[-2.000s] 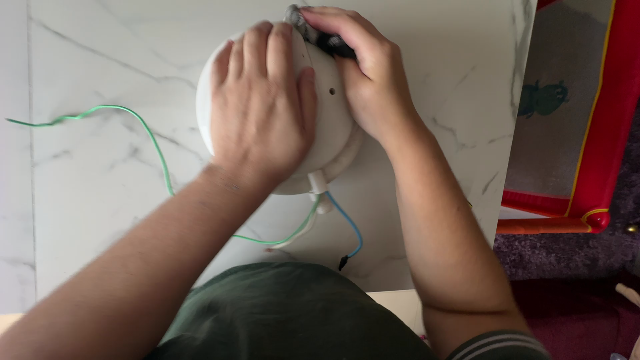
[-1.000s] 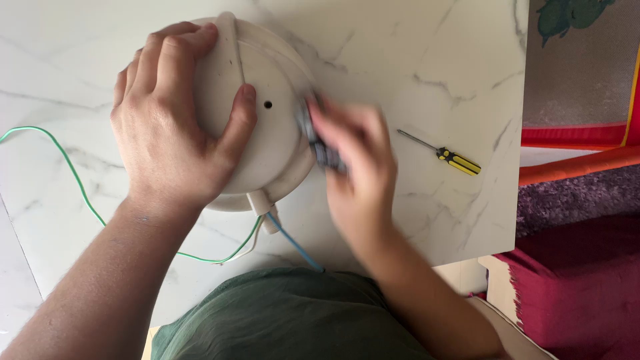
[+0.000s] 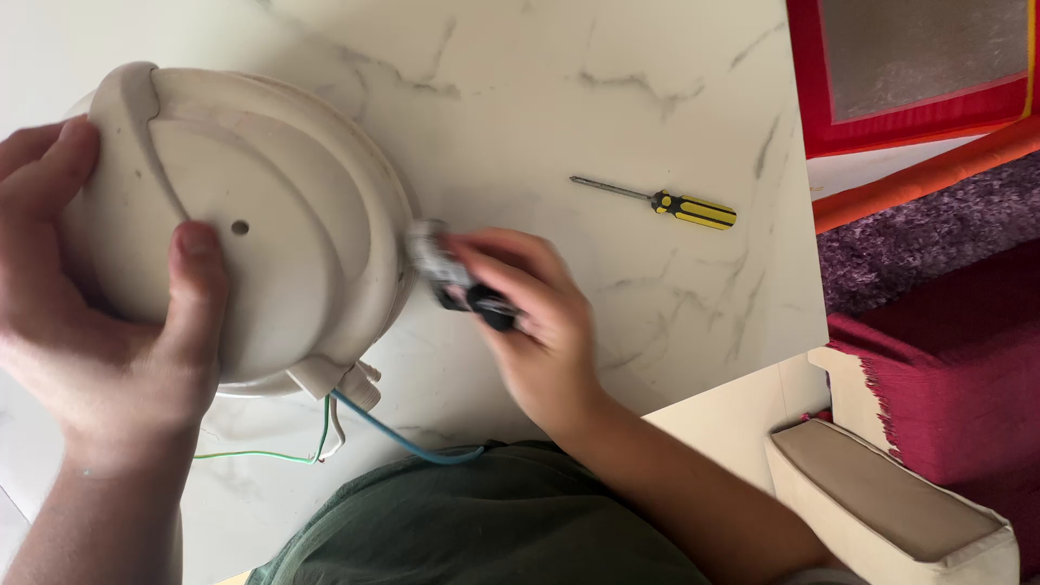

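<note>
My left hand (image 3: 122,309) grips the left side of a round white plastic housing (image 3: 268,171), its thumb lying on the face near a small dark hole. The housing is tilted on the marble-patterned table. In my right hand (image 3: 536,317) is a small cloth or brush-like item (image 3: 447,264), grey and black, blurred, held at the housing's right rim; whether it touches is unclear. From a white fitting (image 3: 325,375) at the housing's lower edge come a blue wire (image 3: 398,439), a green wire (image 3: 268,454) and a white wire (image 3: 337,439).
A screwdriver (image 3: 695,210) with a yellow and black handle lies on the table (image 3: 699,325) to the right. Beyond the table's right edge are a red-framed panel (image 3: 821,97), a purple rug (image 3: 934,211), a dark red cloth (image 3: 959,366) and a beige padded armrest (image 3: 886,496).
My left hand has moved from the face of the housing to its left side. The housing is more tilted now. My right hand has come down from the top to the right rim. The view has shifted.
</note>
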